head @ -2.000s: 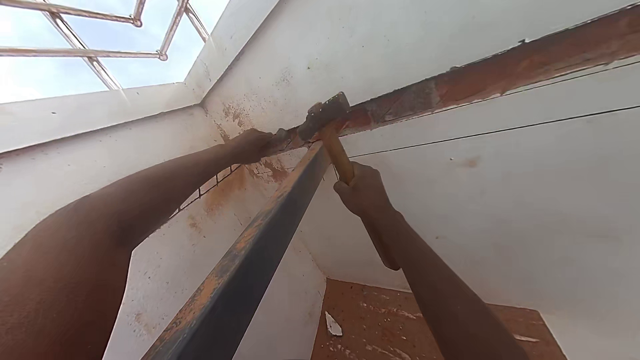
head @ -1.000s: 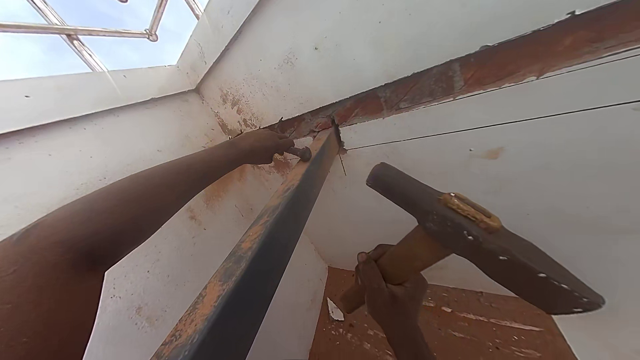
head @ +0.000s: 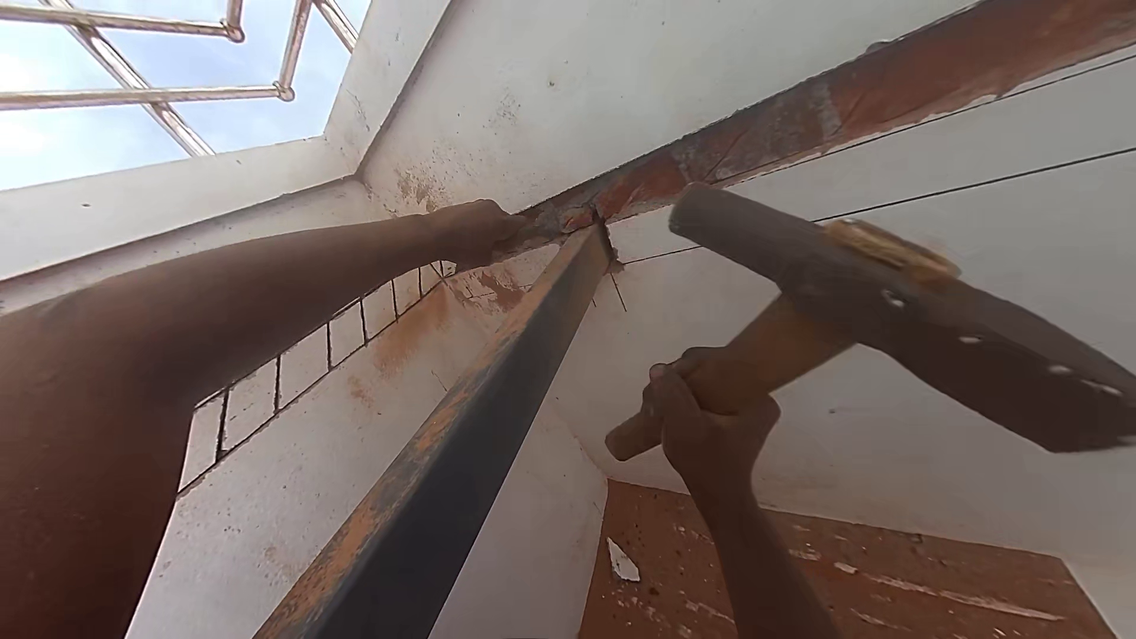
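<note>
My right hand [head: 710, 404] grips the wooden handle of a hammer [head: 896, 293], whose dark steel head is close to the camera, with one blunt end and one tapered end. At the left end of a chiselled groove [head: 772, 133] in the white wall is my left hand [head: 475, 232], its fingers curled; what it holds is hidden in this view. Just to the right of that hand, a rusty dark steel beam [head: 470, 426] meets the wall at the groove and runs down toward the camera.
Metal window bars [head: 160, 95] cross the opening at upper left. Below my left forearm, dark lines form a narrow grid on the wall [head: 302, 364]. A reddish-brown floor [head: 852, 577] with pale debris lies at lower right. Dark lines run along the right wall.
The hammer was at the groove beside the beam's end two seconds ago; it has since come back toward the camera. A short rod end that showed at my left hand a second ago is out of sight.
</note>
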